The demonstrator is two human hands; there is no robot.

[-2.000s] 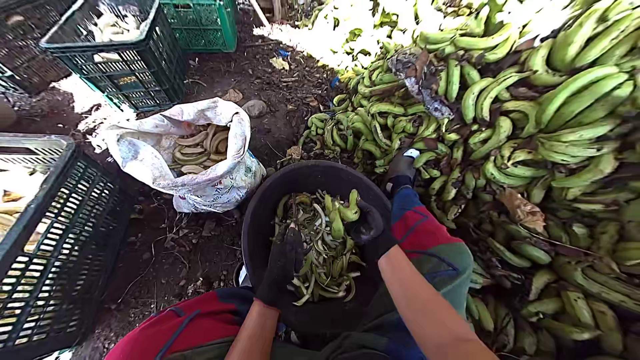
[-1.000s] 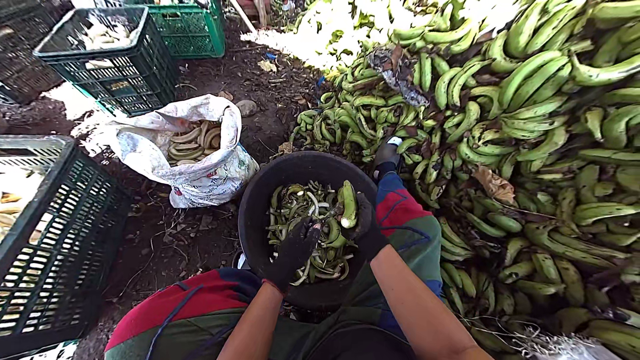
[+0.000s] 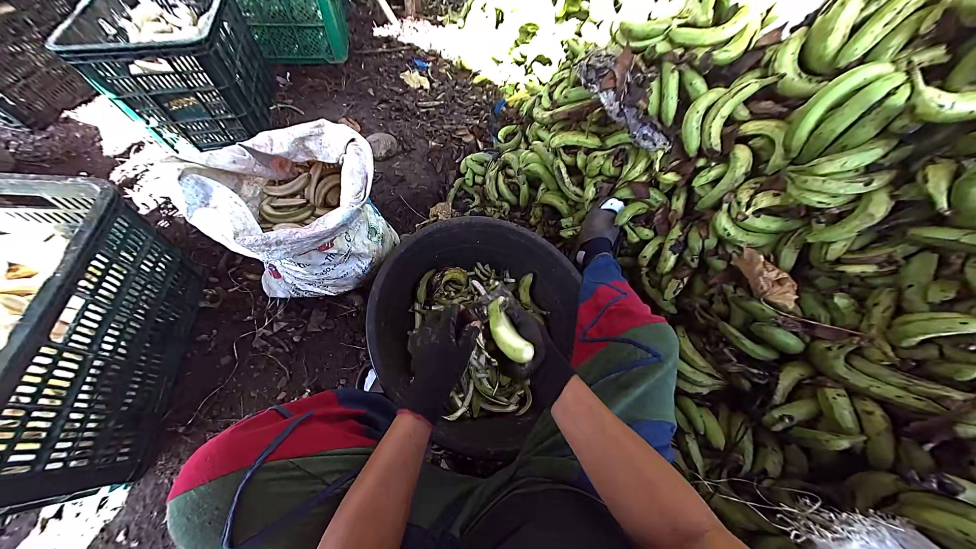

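Observation:
A black round tub (image 3: 396, 282) stands between my legs, with green peels (image 3: 488, 389) heaped inside. Over it, my right hand (image 3: 537, 354), in a dark glove, is closed around a green banana or plantain (image 3: 507, 332) whose near end shows pale flesh. My left hand (image 3: 441, 354), also gloved, is beside the fruit with its fingers curled near the stem end; a small thing seems to be between them, too unclear to name. Left of the tub, a white woven sack (image 3: 328, 259) with its mouth rolled open holds peeled fruit (image 3: 293, 198).
A large pile of green bananas or plantains (image 3: 831, 175) covers the right side, against my right foot (image 3: 600, 229). Dark plastic crates with pale fruit stand at the left (image 3: 152, 282) and upper left (image 3: 221, 84), and a green crate (image 3: 305, 30) behind. A stone (image 3: 383, 145) lies behind the sack.
The fruit in my right hand was upright and all green a second ago; now it slants toward me and shows pale flesh. Both hands remain over the tub.

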